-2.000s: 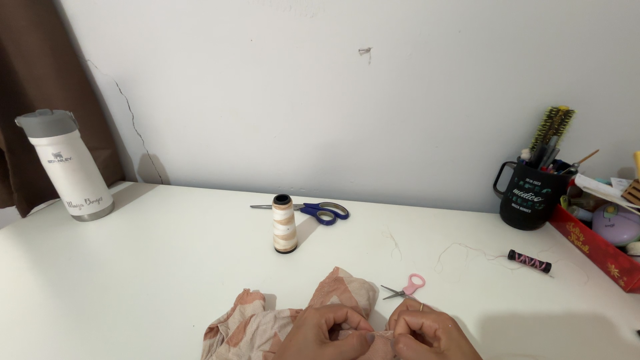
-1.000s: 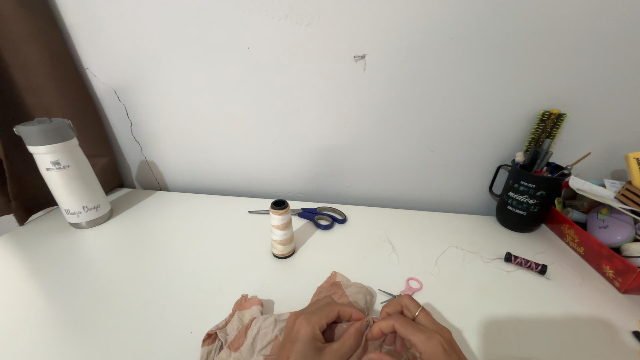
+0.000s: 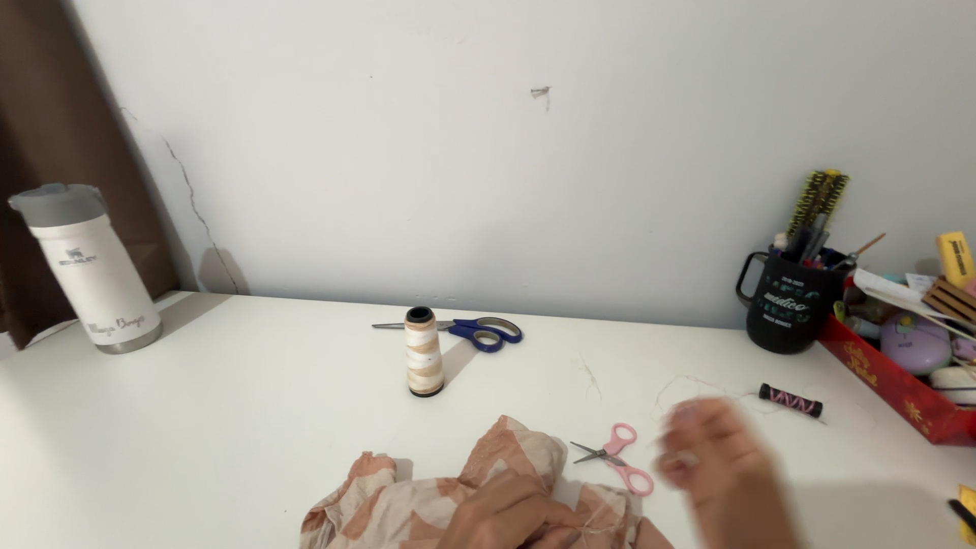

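Patterned pink and cream fabric (image 3: 415, 507) lies bunched at the bottom middle, pinched in the fingers of my left hand (image 3: 511, 511). My right hand (image 3: 713, 450) is raised to the right of the fabric, blurred, its fingers curled together; whether it holds a needle or thread cannot be made out. Small pink-handled scissors (image 3: 614, 457) lie with parted blades between the fabric and my right hand. A cone of beige and white thread (image 3: 424, 354) stands in front of blue-handled scissors (image 3: 488, 332). A small black spool with pink thread (image 3: 791, 400) lies at the right, a loose strand beside it.
A white Stanley tumbler (image 3: 95, 278) stands at the back left by a brown curtain (image 3: 53, 152). At the back right are a black mug (image 3: 789, 305) holding a round brush and pens, and a red box (image 3: 907, 393) of small items. Loose thread (image 3: 589, 379) lies mid-table.
My right hand has moved away from my left hand and the fabric, out to the right. The small pink scissors, partly covered before, now show whole. My left hand stays at the fabric.
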